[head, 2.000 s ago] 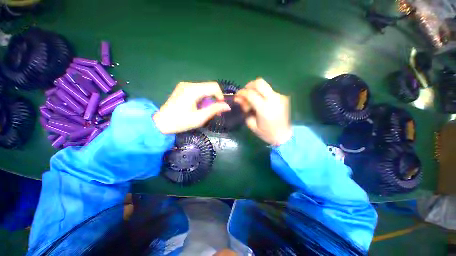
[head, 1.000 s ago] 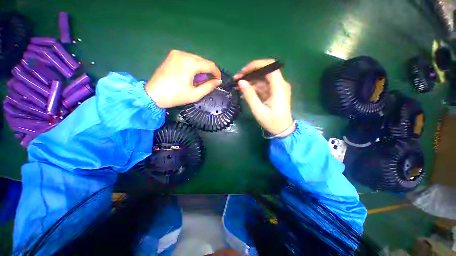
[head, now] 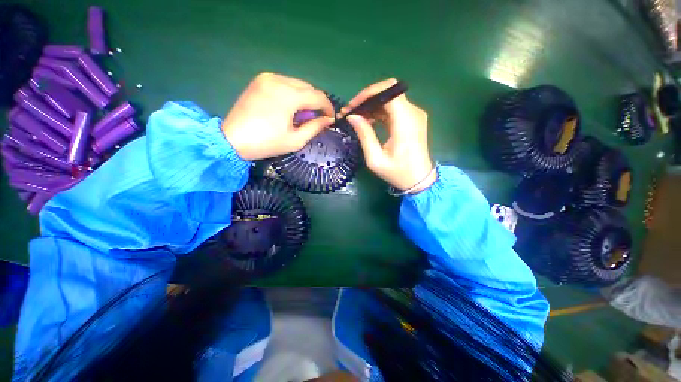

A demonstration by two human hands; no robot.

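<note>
My left hand (head: pixel 278 118) holds a purple cell (head: pixel 305 116) between thumb and fingers above a black ribbed housing (head: pixel 319 158). My right hand (head: pixel 394 134) grips a slim black pen-like tool (head: pixel 379 98), its tip at the end of the cell by my left fingertips. The fingers hide the far side of the housing and the exact contact. A second black ribbed housing (head: pixel 254 233) lies nearer me, partly under my left sleeve.
A pile of purple cells (head: pixel 46 127) lies at left, with a black housing (head: pixel 19 46) behind. Several black housings (head: pixel 534 128) stand at right. A white patterned phone-like object (head: pixel 503 216) lies by my right sleeve. A cardboard box (head: pixel 661 239) is at the right edge.
Two seconds ago the right hand was blurred and no tool was visible; now the black tool shows. Since one second ago the tool and right hand have shifted slightly left. The view has also moved.
</note>
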